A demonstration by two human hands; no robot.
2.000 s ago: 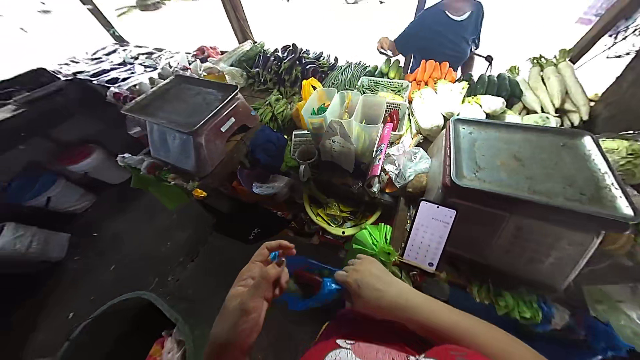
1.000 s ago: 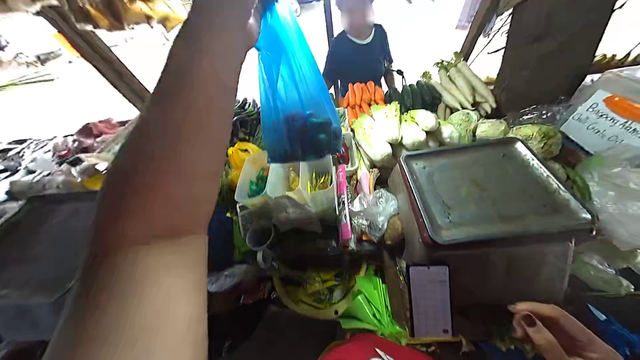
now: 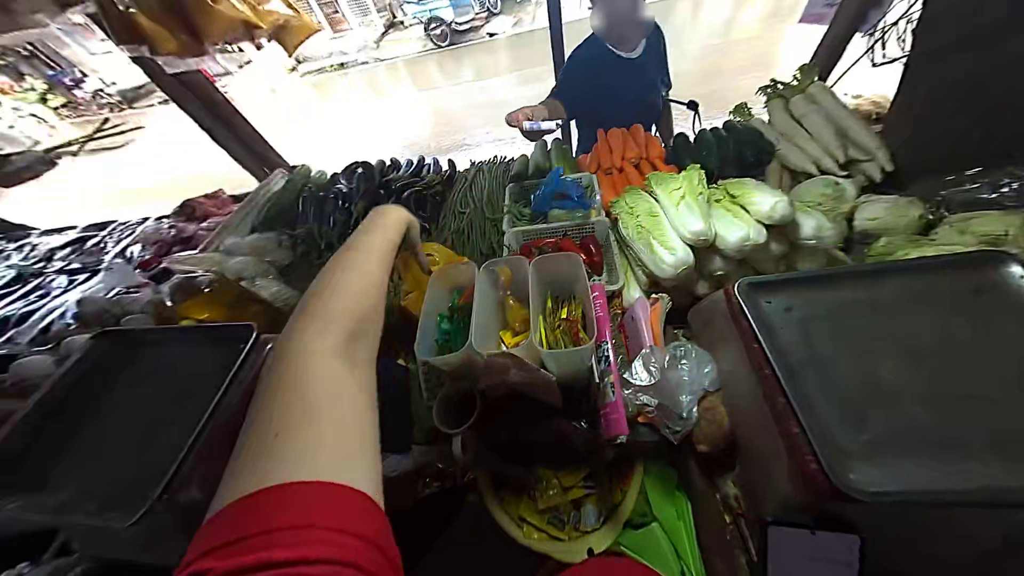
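My left hand (image 3: 402, 228) reaches out over the stall, beside a yellow plastic bag (image 3: 428, 272) and just above the white bins; its fingers are mostly hidden behind the wrist. My right hand is out of the frame. A blue plastic bag (image 3: 560, 192) lies in the rear white basket (image 3: 512, 210). Across the stall, a person in a dark blue shirt (image 3: 620, 76) holds out a small pale item (image 3: 542, 126). White bins with sachets (image 3: 562, 320) stand to the right of my forearm. A phone (image 3: 812, 552) lies at the bottom right.
Weighing scales with metal trays (image 3: 896, 368) (image 3: 128, 416) flank the middle. Eggplants (image 3: 376, 188), string beans (image 3: 478, 200), carrots (image 3: 624, 156), Chinese cabbages (image 3: 652, 232) and white radishes (image 3: 844, 128) line the far side. A round basket of sachets (image 3: 560, 512) sits near me.
One second ago my left hand held up a filled blue bag; now that arm reaches lower over the stall, without that bag visible in it. My right hand has left the view.
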